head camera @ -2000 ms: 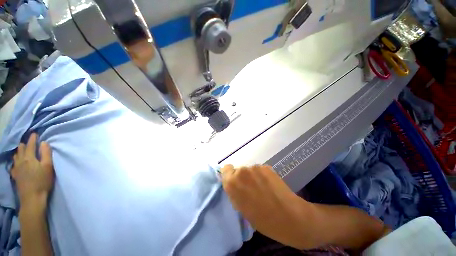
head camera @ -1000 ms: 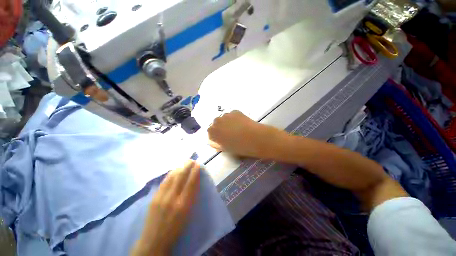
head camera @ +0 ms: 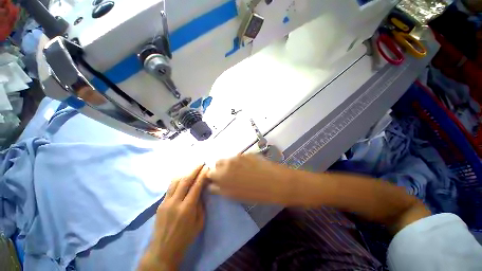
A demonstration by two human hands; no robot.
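Light blue cloth point(head camera: 100, 196) spreads over the machine bed and the table's near edge, left of and below the needle area. My left hand point(head camera: 182, 211) lies on the cloth, fingers together, fingertips at its edge. My right hand point(head camera: 238, 177) is beside the left fingertips, fingers curled at the cloth edge and slightly blurred; its fingertips are hidden, so its grip cannot be told. The white sewing machine head point(head camera: 195, 42) stands beyond, and glare washes out the bed by the needle. A small silver metal piece point(head camera: 260, 136) lies on the bed beyond my right hand.
Red-handled scissors point(head camera: 391, 50) and a yellow-handled pair point(head camera: 409, 45) lie at the table's far right. A printed ruler point(head camera: 338, 116) runs along the near edge. A blue basket point(head camera: 449, 143) with blue-grey cloth stands at the right. White pieces point(head camera: 11, 79) are heaped at the far left.
My left hand has come from the far left to the cloth edge near the needle. My right hand went onto the bed, then back beside it. The silver piece now shows; the cloth is rearranged.
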